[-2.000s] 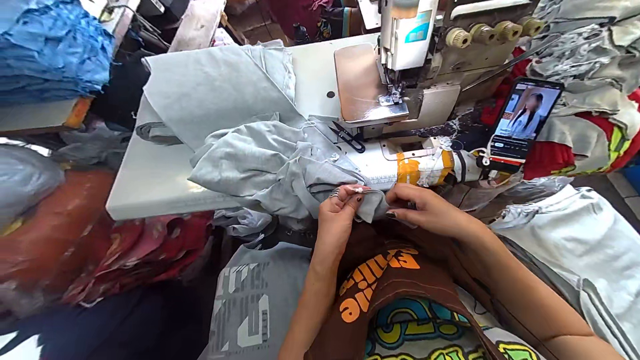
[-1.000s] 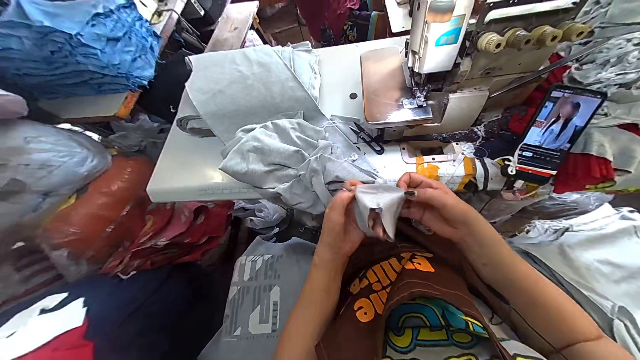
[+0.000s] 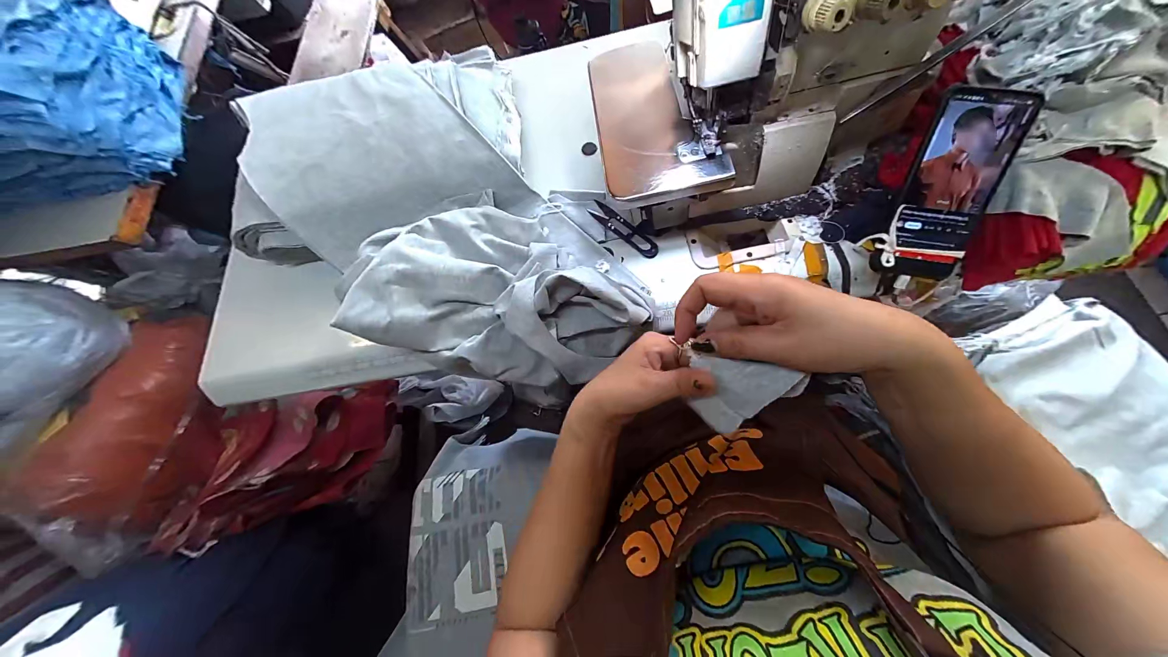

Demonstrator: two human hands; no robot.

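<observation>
Both hands meet over my lap at the table's front edge. My left hand [image 3: 643, 379] pinches the upper left edge of a small grey fabric piece [image 3: 744, 392]. Thumb and fingers of my right hand [image 3: 766, 319] grip the same edge, touching the left fingertips. Left of the hands, a bunched grey garment [image 3: 456, 283] lies on the white sewing table [image 3: 274, 319]. Black thread snips [image 3: 625, 228] rest just beyond it. Flat grey fabric [image 3: 365, 137] lies farther back. The industrial sewing machine [image 3: 721, 46] stands behind the hands, its presser foot [image 3: 701, 146] over the metal plate.
A phone [image 3: 963, 182] showing a video leans at the right of the machine. White cloth [image 3: 1086, 392] is heaped at the right. Blue cloth [image 3: 87, 100] is stacked at the far left, above plastic-wrapped orange bundles [image 3: 128, 411] and red cloth [image 3: 292, 456].
The small grey piece was spread between both hands a second ago; now the hands are close together at one edge of it. The phone's picture has changed.
</observation>
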